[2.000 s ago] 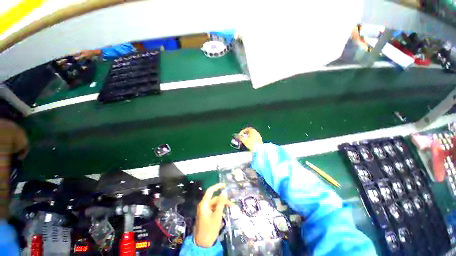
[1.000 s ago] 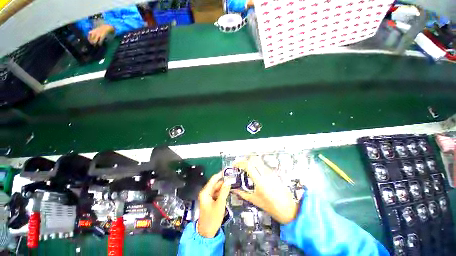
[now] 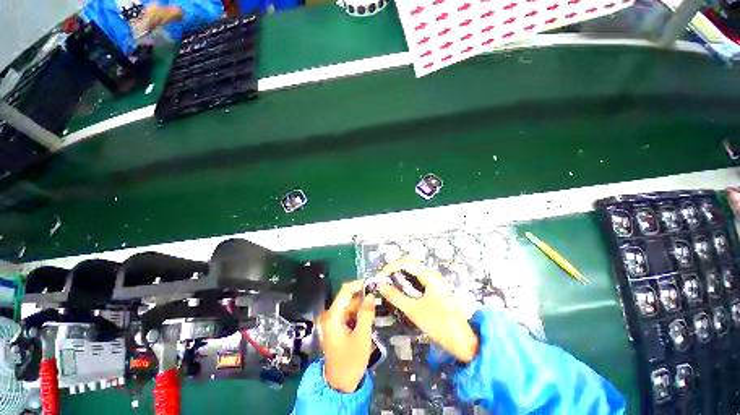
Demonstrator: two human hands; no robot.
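Note:
My left hand (image 3: 347, 334) and my right hand (image 3: 428, 306) meet over the clear blister tray (image 3: 507, 275). Their fingertips hold a small black and silver unit (image 3: 403, 284), mostly hidden by the fingers. The unit seems to be gripped by both hands; its detail is blurred. The clear tray has rows of pockets with silvery parts and lies under and around my hands. Another small unit edge (image 3: 376, 350) shows beside my left hand's palm.
Two units (image 3: 294, 201) lie on the green conveyor belt (image 3: 357, 150). Red-handled clamp fixtures (image 3: 166, 389) stand at left. A black blister tray (image 3: 677, 284) and yellow tweezers (image 3: 557, 257) lie at right. Another person's hand (image 3: 156, 20), a black tray and an arrow sheet (image 3: 487, 24) are across the belt.
My right hand has come back from the belt, leaving a unit there, and joined my left hand over the clear tray. The view has tilted downward. The fingers have since shifted around the held unit.

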